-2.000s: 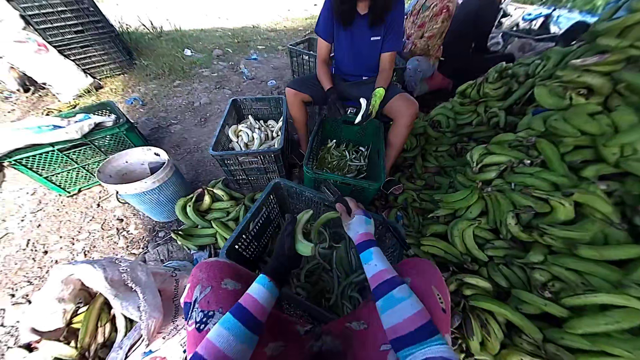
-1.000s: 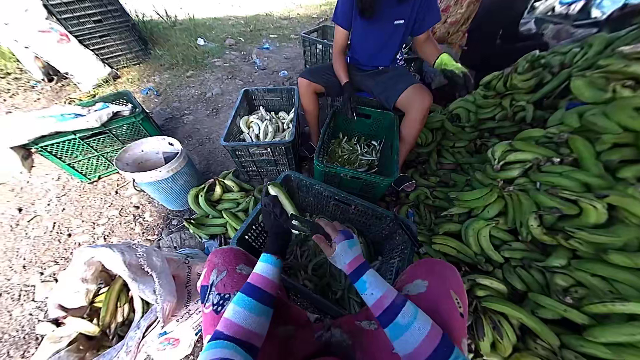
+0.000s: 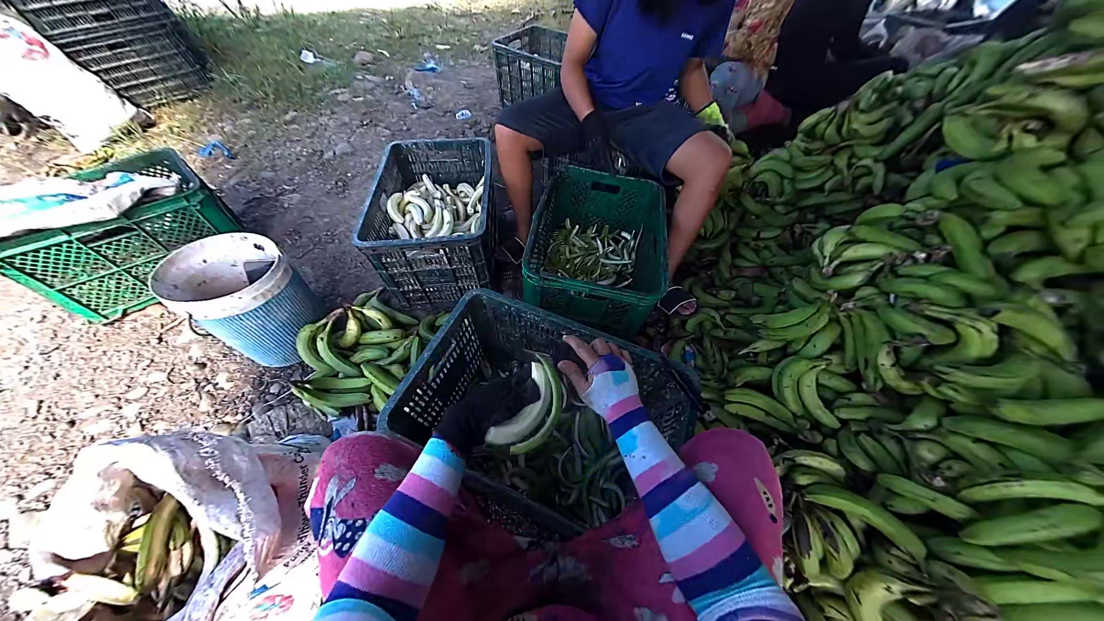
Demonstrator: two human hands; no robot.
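Observation:
My left hand (image 3: 490,409), in a black glove, holds a partly peeled green plantain (image 3: 528,412) over a dark plastic crate (image 3: 431,366) between my knees. Pale flesh shows on the plantain, with a strip of green peel curving along its right side. My right hand (image 3: 595,366), bare-fingered below a striped sleeve, is just right of the plantain with its fingers spread; whether it holds a small tool cannot be told. Green peels (image 3: 586,466) lie in the crate beneath both hands.
A person in a blue shirt sits opposite behind a green crate (image 3: 595,297) of peels. Left of it stands a crate (image 3: 423,250) of peeled plantains. A bucket (image 3: 259,302), a plantain bunch (image 3: 358,349) and an open sack (image 3: 190,470) are at left. Green plantains (image 3: 906,345) are heaped at right.
The plantain in my left hand shows more bare flesh than one second ago, and a strip of peel now hangs away from it. The seated person's gloved hands have moved down and apart since two seconds ago.

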